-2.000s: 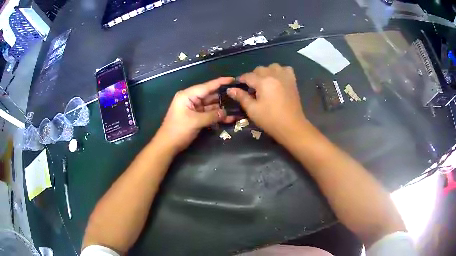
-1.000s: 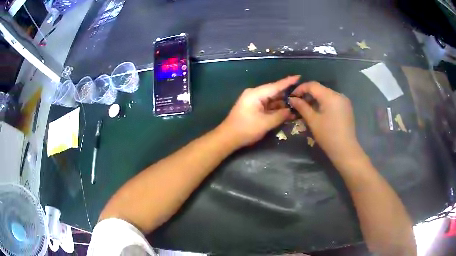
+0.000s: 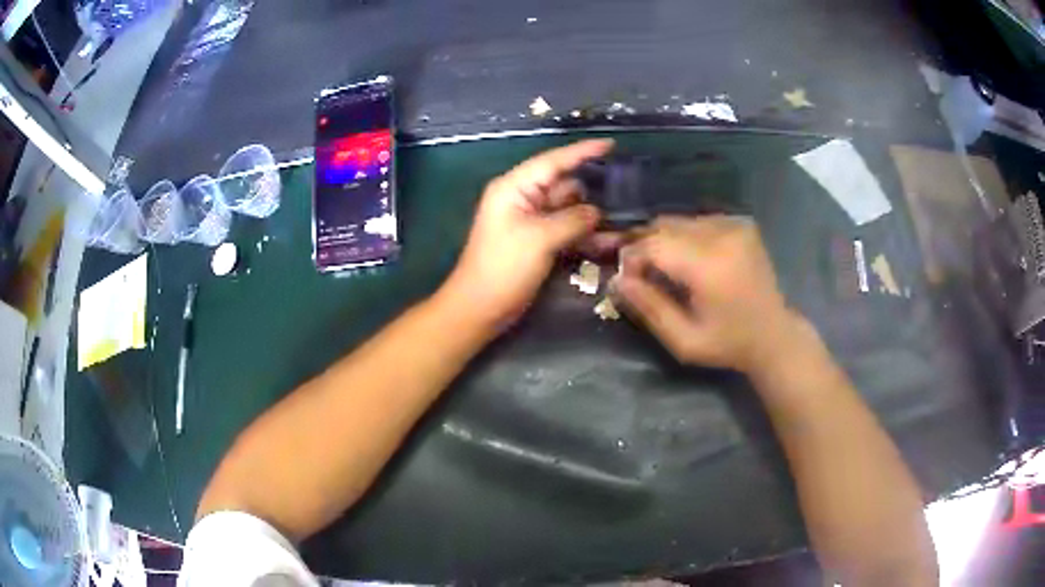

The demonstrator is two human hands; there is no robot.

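A black glossy rectangular housing (image 3: 665,186) is held at its left end by my left hand (image 3: 516,235), between thumb and fingers; its right part is blurred. My right hand (image 3: 705,287) is just below the housing, fingers curled and blurred; whether it pinches anything is hidden. Small tan pieces (image 3: 588,276) lie on the mat beside its fingertips, partly covered by the hand.
A lit smartphone (image 3: 355,172) stands left of my hands. Clear cups (image 3: 250,181), a white cap (image 3: 225,258), a pen-like tool (image 3: 185,355) and note paper (image 3: 115,312) are further left. White paper (image 3: 843,181), a dark strip (image 3: 861,264) and cardboard (image 3: 953,206) are right.
The view has swung to the right and then slightly back. The housing now shows its long flat side between the hands. My right hand has moved down from it toward the tan pieces.
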